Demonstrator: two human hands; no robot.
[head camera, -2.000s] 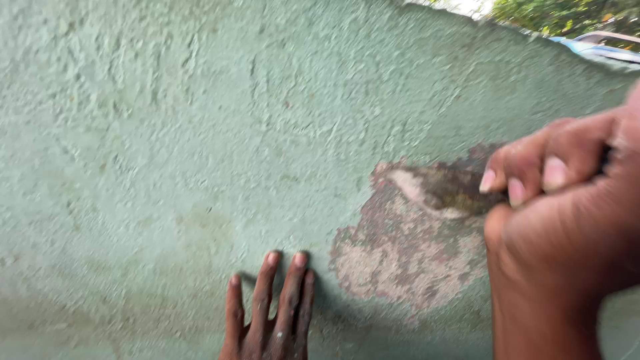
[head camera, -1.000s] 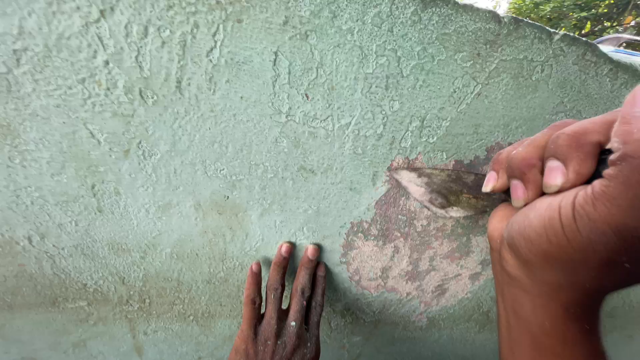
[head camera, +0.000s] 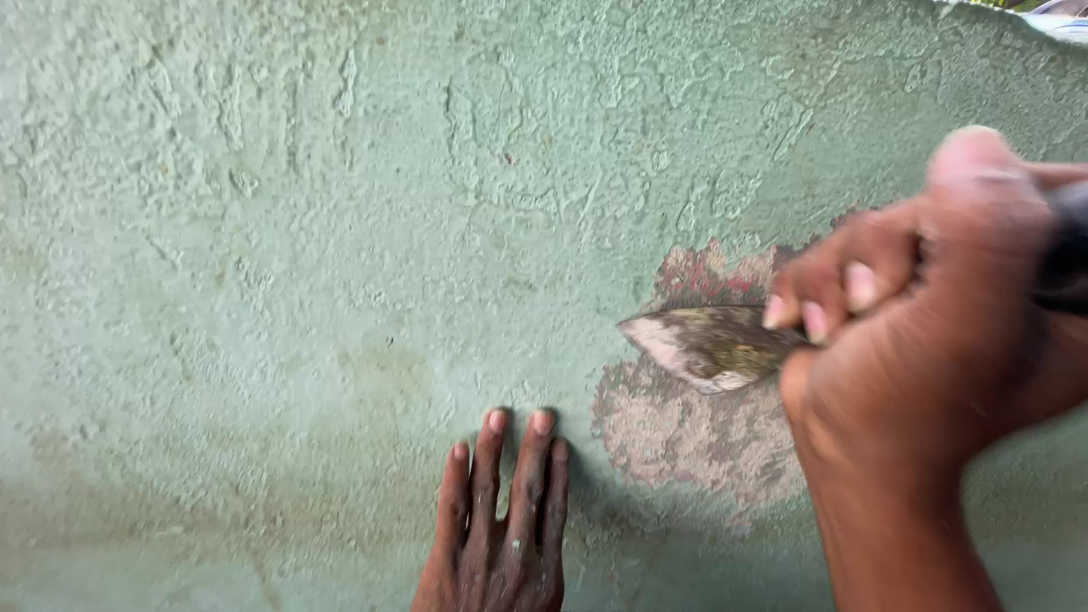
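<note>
A green painted wall (head camera: 340, 255) with rough, blistered paint fills most of the view. Right of centre, a bare patch (head camera: 697, 433) shows pinkish-grey under the paint, with reddish bits along its upper edge. My right hand (head camera: 918, 297), slightly blurred, is closed around the dark handle of a pointed trowel (head camera: 714, 344). The trowel's stained metal blade points left, and its tip lies at the patch's left edge. Lower down, my left hand (head camera: 510, 518) rests on the wall left of the patch, fingers pointing up and a little apart, holding nothing.
The wall's uneven top edge (head camera: 1011, 17) slopes down at the upper right. Beyond it, part of a white and blue vehicle (head camera: 1062, 21) and some greenery show. A brownish stained band (head camera: 212, 510) runs along the lower wall.
The trowel, which lay across the upper part of the patch, is now somewhat lower, and reddish paint shows above its blade. My left hand stays flat on the wall.
</note>
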